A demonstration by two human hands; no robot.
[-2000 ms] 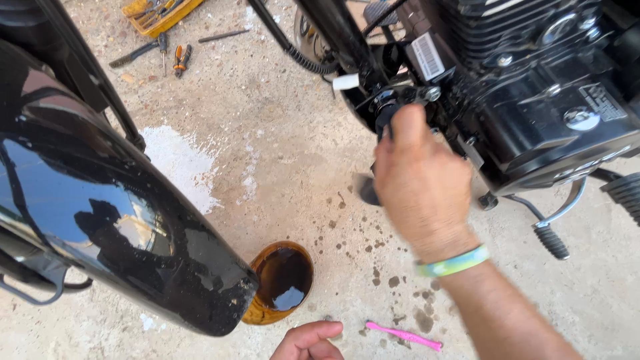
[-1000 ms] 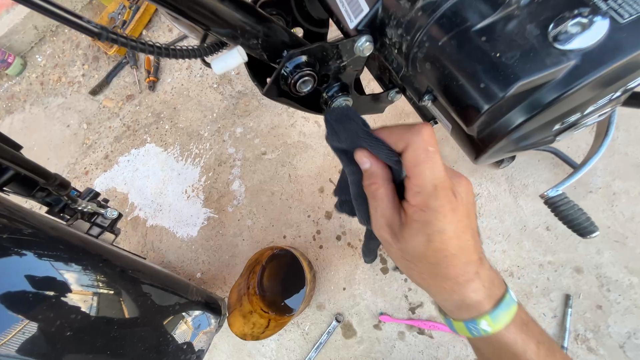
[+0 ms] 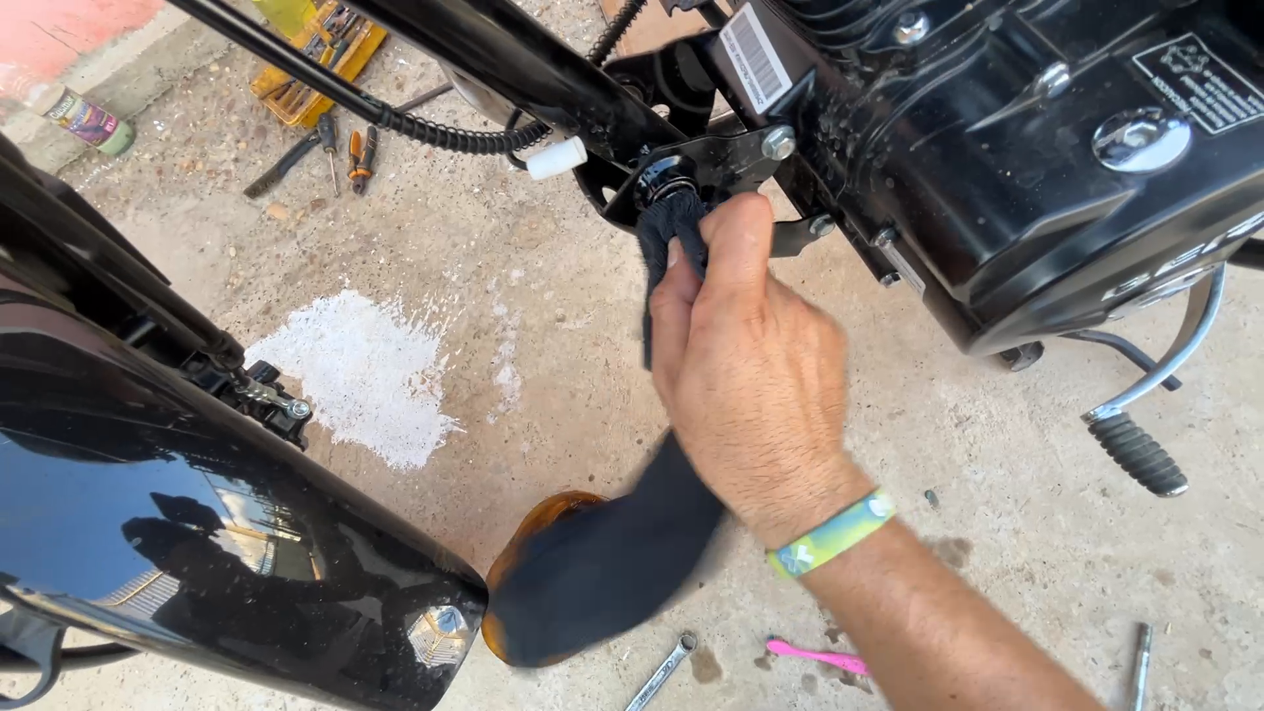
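My right hand, a coloured band on its wrist, pinches a black cloth against the round black fitting on a motorcycle frame bracket, beside the engine. The cloth's loose end hangs down blurred and covers most of an amber container on the floor. A white plastic sleeve sits just left of the fitting. My left hand is out of view.
A glossy black fender fills the lower left. On the concrete lie a wrench, a pink-handled tool, pliers and a screwdriver. A yellow tool tray stands at the upper left, a foot lever at the right.
My left hand, at the bottom edge two seconds ago, has left the view. The cloth's loose end has swung left over the container, which showed uncovered a second ago.
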